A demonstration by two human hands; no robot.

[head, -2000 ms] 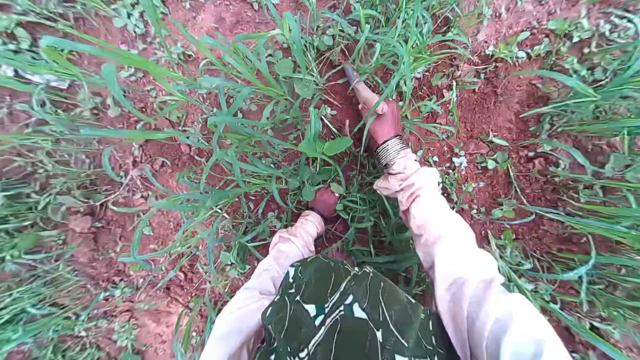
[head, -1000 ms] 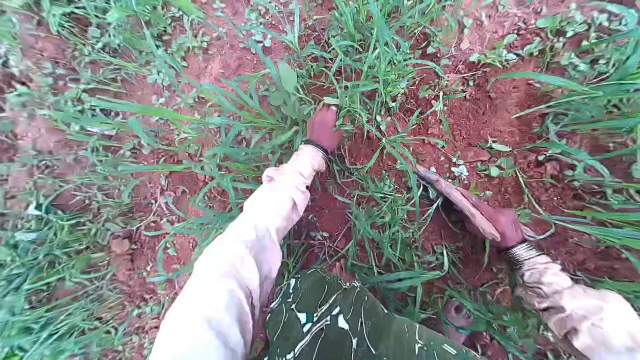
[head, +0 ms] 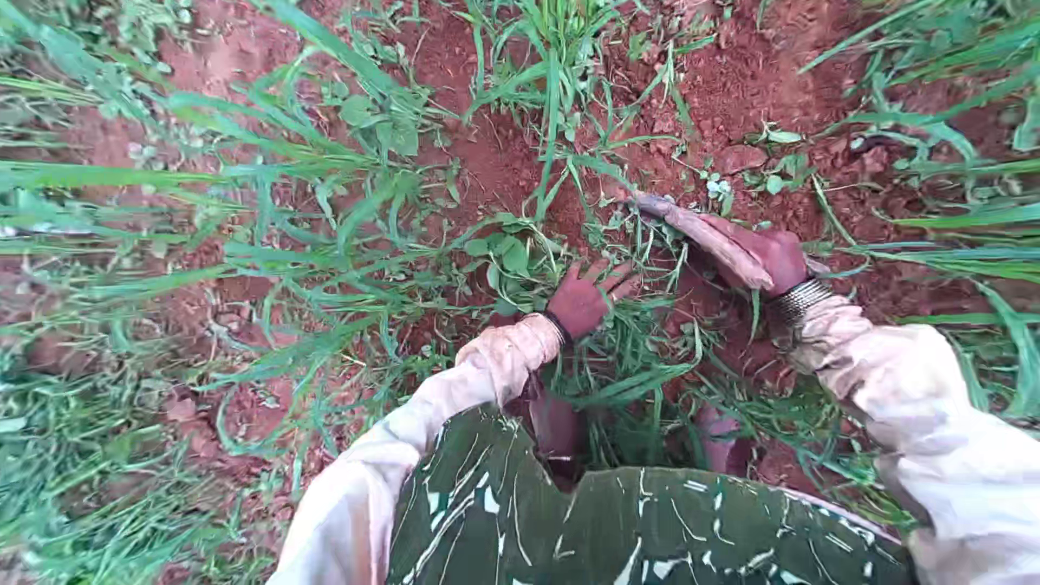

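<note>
My left hand (head: 583, 304), with a dark bangle at the wrist, is low over green weeds and grass, its fingers spread. Against its fingertips lies a clump of round-leaved weeds (head: 510, 256). To the right, my right hand (head: 768, 256), with several metal bangles, grips the wooden handle (head: 715, 244) of a hand tool. The tool's dark end (head: 646, 203) points up and left into low plants on the soil; its exact shape is unclear.
Red soil (head: 496, 162) shows between the plants. Long grass tufts stand at the left (head: 301, 301), top centre (head: 556, 73) and right (head: 975, 219). My feet and patterned green garment (head: 650, 528) are at the bottom, with cut or loose grass (head: 634, 382) around the feet.
My left hand has come back toward my body and its fingers have spread. My right hand, still holding the tool, has moved forward from its place a second ago.
</note>
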